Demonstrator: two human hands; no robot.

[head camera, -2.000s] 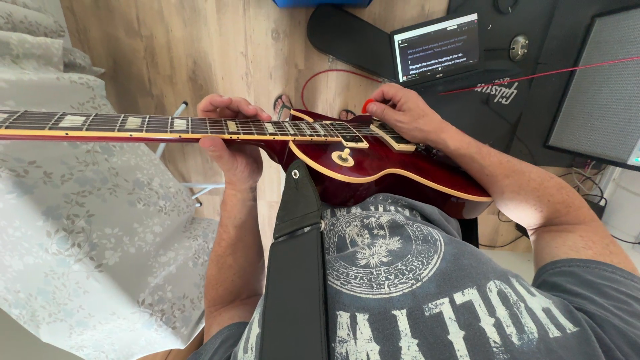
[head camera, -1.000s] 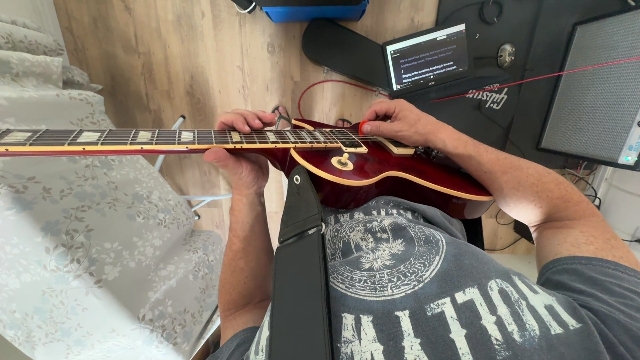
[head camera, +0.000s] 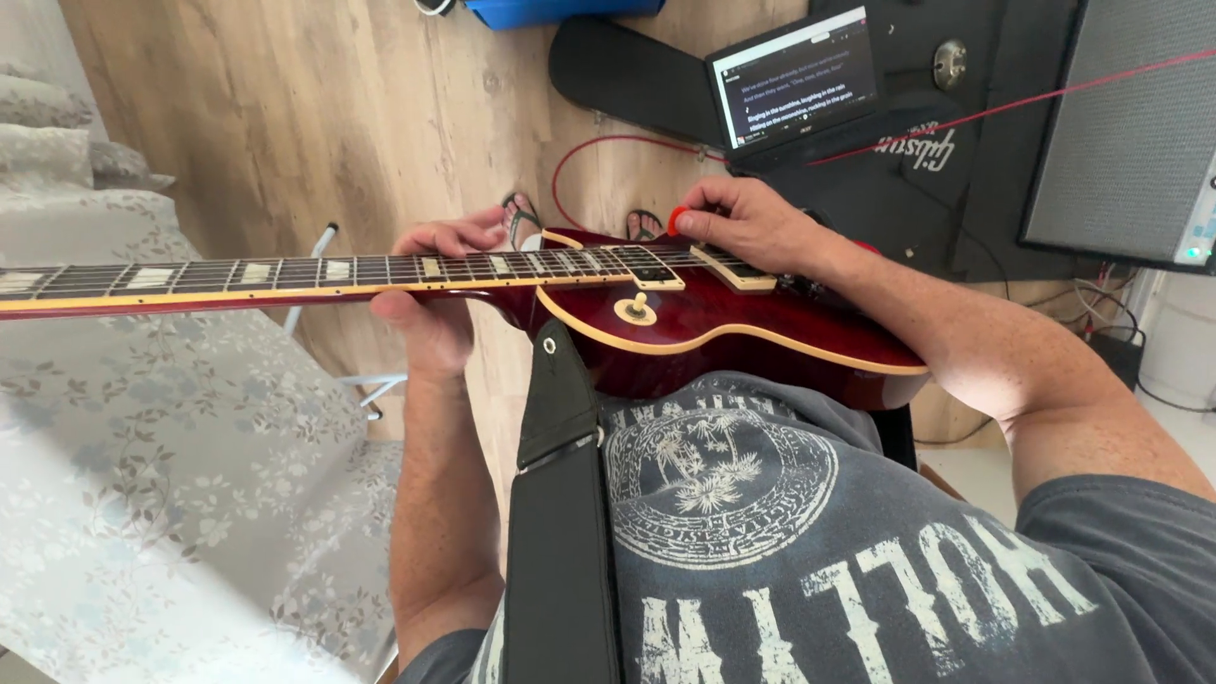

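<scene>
A dark red electric guitar [head camera: 807,347] with cream binding lies across my lap and torso, its neck pointing left. My left hand [head camera: 432,294] is around the guitar neck [head camera: 294,277] near its upper frets, the thumb on the near edge and the fingers reaching over the far side. Between the thumb and fingers of my right hand [head camera: 746,223] is a red guitar pick [head camera: 677,220], over the strings near the pickups. A cream toggle switch [head camera: 638,307] sits on the upper body. The black guitar strap [head camera: 560,532] runs down over my shirt.
An open laptop [head camera: 803,85] with text on its screen stands beyond the guitar, beside a black case [head camera: 627,76]. A speaker cabinet [head camera: 1126,123] is at the right, with a red cable [head camera: 1007,100] stretched in front. A floral-patterned cloth [head camera: 190,456] covers the left side. My feet in flip-flops show below.
Since two seconds ago, my left hand's fingers have shifted over the neck. My right hand stays near the pickups with the pick.
</scene>
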